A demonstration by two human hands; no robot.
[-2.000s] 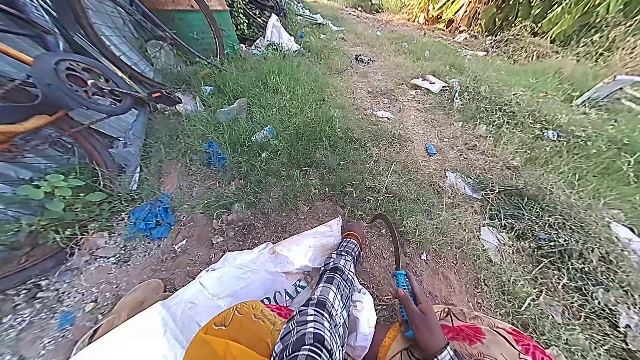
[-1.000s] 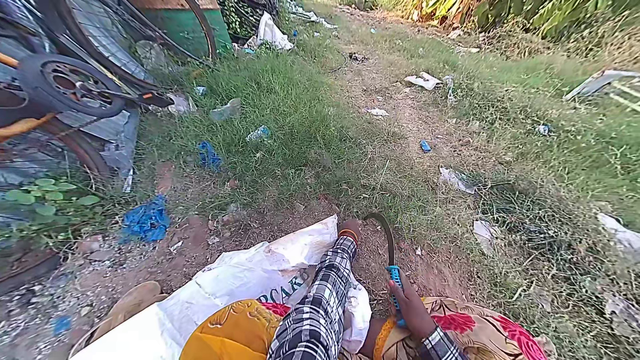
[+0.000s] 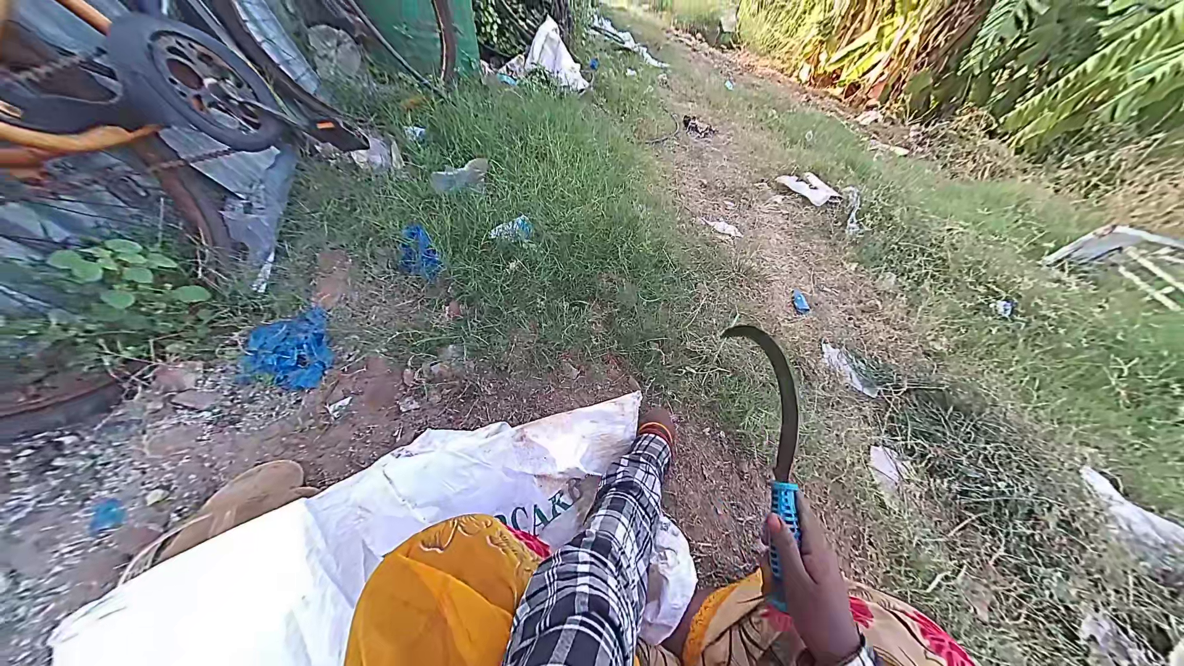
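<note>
A sickle with a dark curved blade and a blue handle stands raised in my right hand, whose fingers are closed around the handle. Its tip points left, above the grass and soil. My left hand is at the end of the checked sleeve, beside the upper corner of a white woven sack. The fingers of that hand are mostly hidden, so its grip is unclear. The sack bears green writing and lies over the ground and under the left arm. Patterned yellow and red cloth covers my lap.
Green grass grows ahead, beside a dirt path with scattered litter. A blue plastic scrap lies at left. Old wheels and metal sheets stand at upper left. Cut, dry grass lies at right; a sandal is beside the sack.
The sickle has risen from near my left hand and now stands more upright, farther to the right. My left hand stays beside the sack's corner.
</note>
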